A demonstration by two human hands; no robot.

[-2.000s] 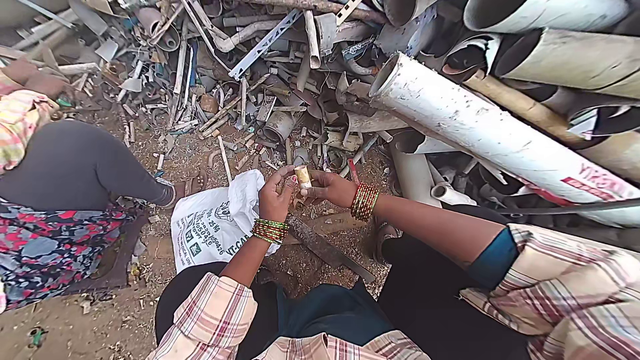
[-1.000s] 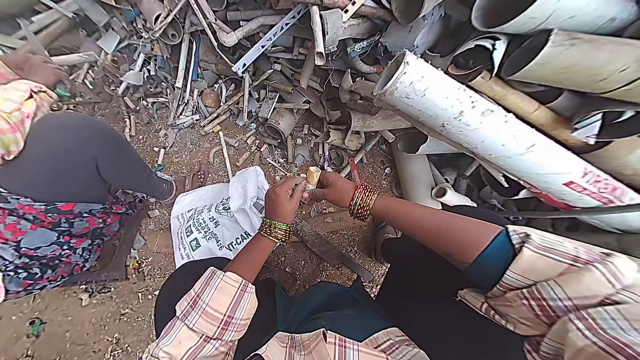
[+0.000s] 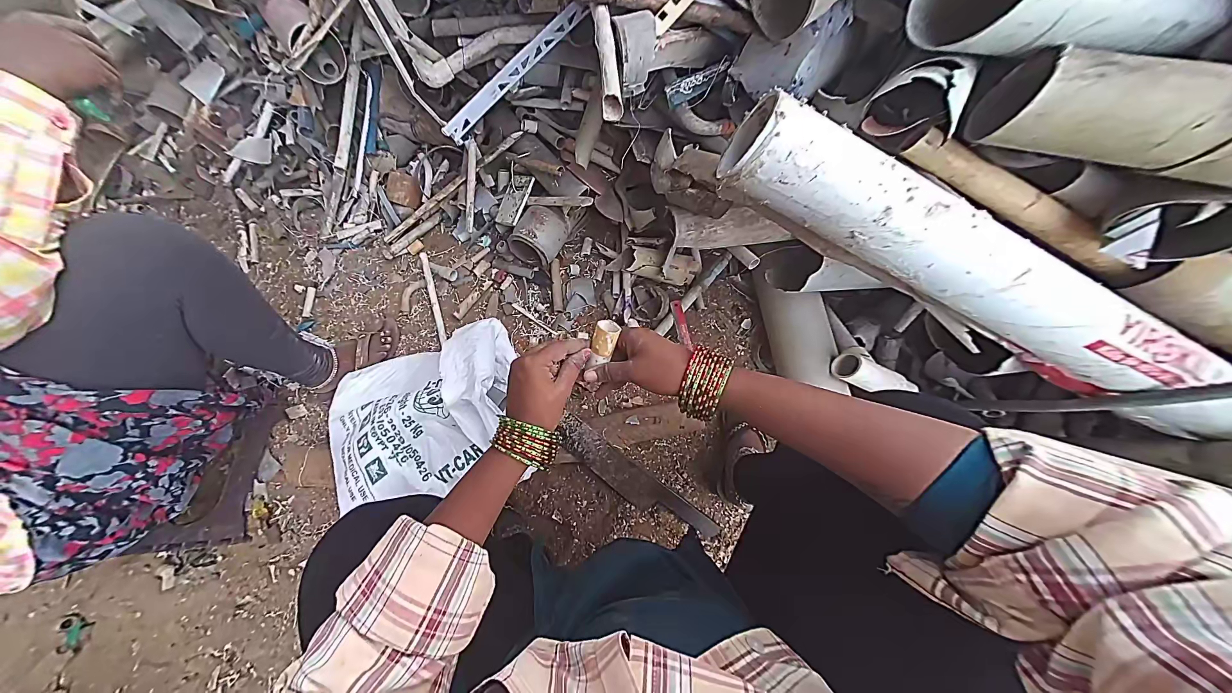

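A short yellowish pipe piece (image 3: 604,339) is held between my two hands, its open end tilted up. My left hand (image 3: 545,381) pinches its left side, and my right hand (image 3: 647,362) grips it from the right, fingers curled. Beneath and left of my left hand lies a white woven sack (image 3: 409,428) bearing print. A dark flat metal blade (image 3: 626,472) rests on the ground just below my hands. A thin red object (image 3: 681,324) stands up beside my right hand; its lower part is hidden.
Scrap plastic pipes and fittings (image 3: 433,183) are heaped ahead. A long white pipe (image 3: 924,221) slants down to the right, with wider pipes (image 3: 1107,106) behind it. At the left sits another person (image 3: 183,298), one foot near the sack. Shavings cover the ground.
The short pipe piece has turned between my fingers: it stood more upright with its side showing, and its open end now faces up and right. Both hands stay close together.
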